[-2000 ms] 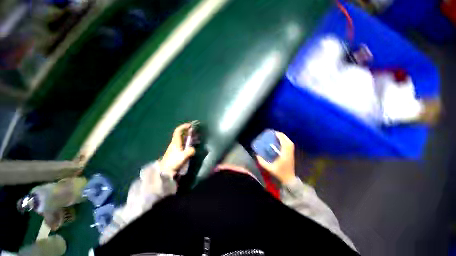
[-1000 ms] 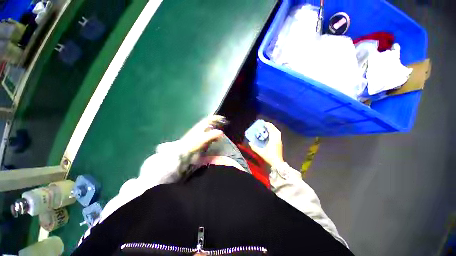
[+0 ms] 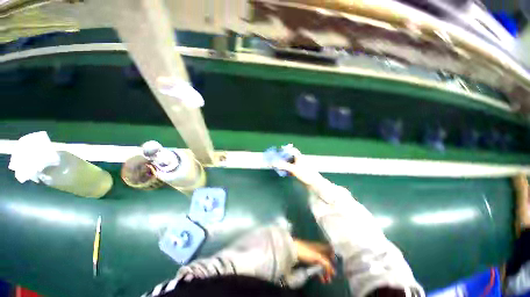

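Observation:
My right hand point(image 3: 297, 168) reaches to the white rail and grips a blue-grey square moulded part point(image 3: 278, 159) over it. My left hand point(image 3: 317, 259) is low, near the bench's front edge, fingers curled and blurred. A greyish shape shows beside it; I cannot tell if it is held. Two more square moulded parts lie on the green bench point(image 3: 418, 203) at the left, one part point(image 3: 207, 205) behind the other part point(image 3: 182, 239), each with its raised round centre up.
A pump bottle point(image 3: 185, 171), brown tub point(image 3: 139, 172) and slanted post point(image 3: 174, 98) stand by the rail. A yellow-green bottle point(image 3: 81, 175) and thin yellow pen or knife point(image 3: 96, 246) are farther left. Dark parts ride the belt point(image 3: 244, 98). Another person's arm point(image 3: 521, 203) shows at far right.
The view has swung from the blue bin to the bench and belt. My right hand has moved with a part from beside my body to the rail. My left hand stays near my body.

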